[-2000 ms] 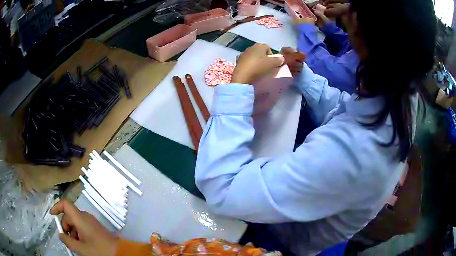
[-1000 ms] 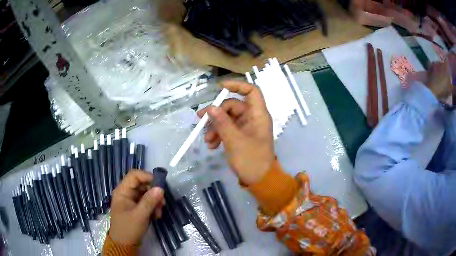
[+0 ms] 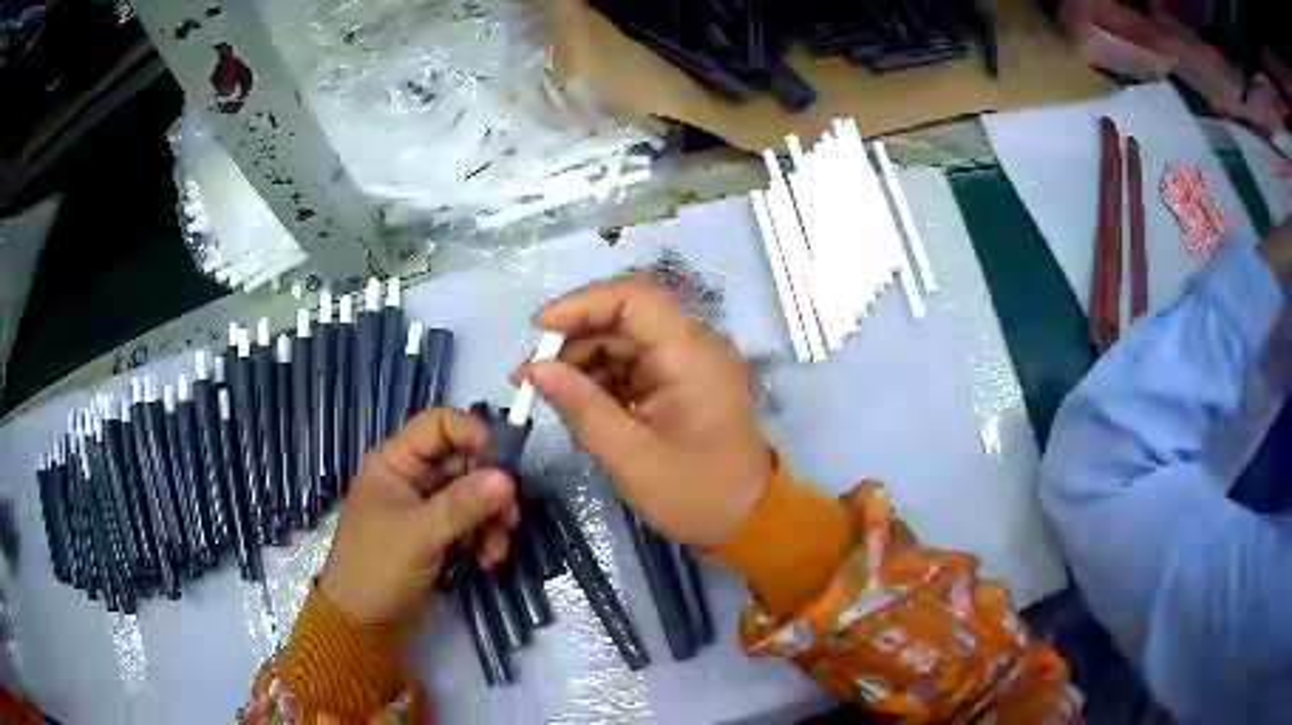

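My left hand (image 3: 411, 517) is closed around a dark sleeve (image 3: 506, 441) near its upper end. My right hand (image 3: 652, 411) pinches a white rod (image 3: 524, 402) between thumb and fingers. The rod's lower end is in the sleeve's mouth and its upper part sticks out. Loose dark sleeves (image 3: 592, 581) lie below my hands, partly hidden by them. A dense row of filled sleeves (image 3: 291, 425) with white tips lies at the left. A pile of white rods (image 3: 843, 234) lies to the right, beyond my right hand.
Small metal fittings (image 3: 687, 283) are scattered behind my right hand. A clear plastic bag (image 3: 468, 113) and a chipped metal post (image 3: 269, 128) stand behind. Black sleeves (image 3: 879, 31) heap on brown paper (image 3: 907, 88). Brown straps (image 3: 1107, 234) and a neighbour's blue sleeve (image 3: 1176, 425) are at right.
The view has swung from the neighbour to my work. My right hand has brought the white rod down to the sleeve in my left hand, and the rod now sits in its mouth.
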